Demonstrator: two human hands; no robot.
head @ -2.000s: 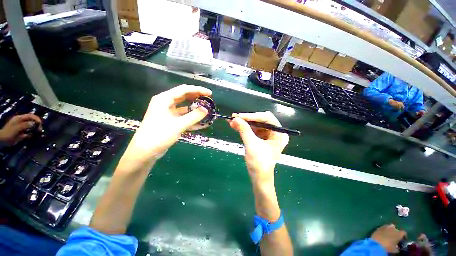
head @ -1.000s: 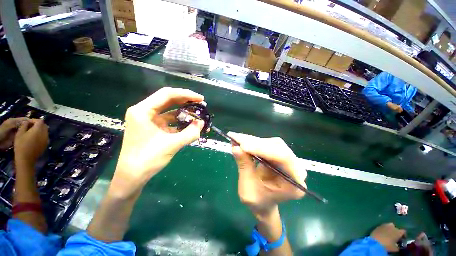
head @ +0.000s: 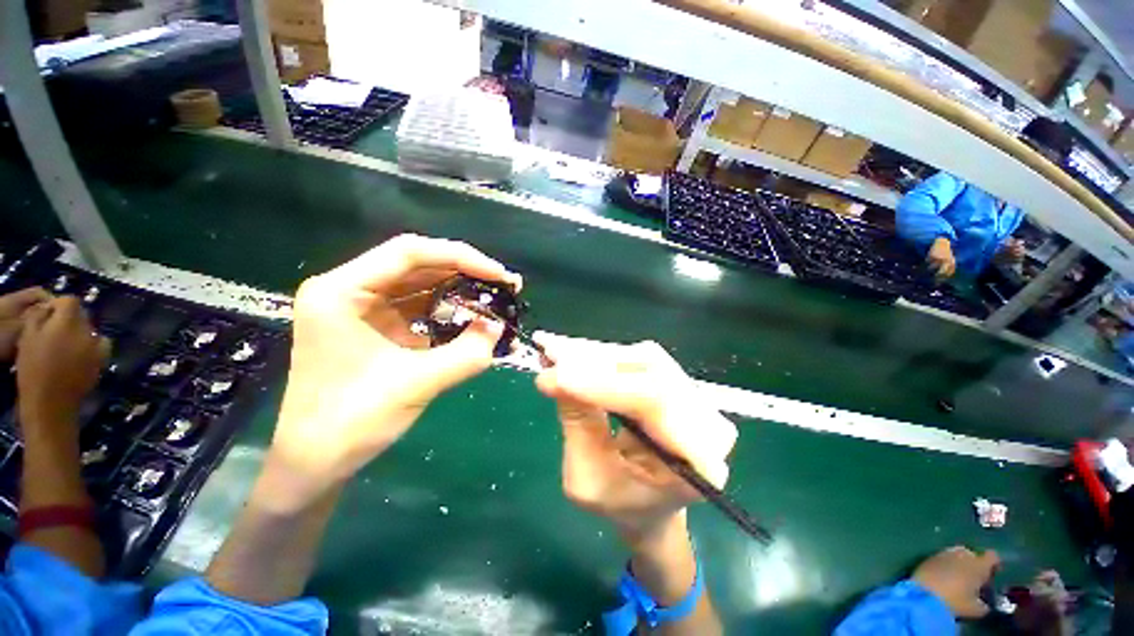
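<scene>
My left hand (head: 373, 354) holds a small round dark assembly (head: 470, 311) between thumb and fingers, above the white rail. The assembly shows silvery and reddish bits. My right hand (head: 640, 429) grips a thin black pen-like tool (head: 703, 482) between thumb and fingers. Its narrow tip reaches the right edge of the assembly; whether it touches is too small to tell. Its back end points down to the right. A bright blue band (head: 659, 599) is on my right wrist.
A black pocketed tray (head: 187, 429) lies at left by another person's hands (head: 56, 360). The white rail (head: 808, 416) crosses the green bench. More black trays (head: 796, 242) stand beyond the belt. At right are a pinkish-white pile (head: 990, 512), a red bin (head: 1101, 478) and another person's hand (head: 955, 579).
My right hand has moved lower, and the tool now slants steeply with its back end down. My left hand has shifted slightly left and down with the assembly. The neighbour's hands have moved over the tray.
</scene>
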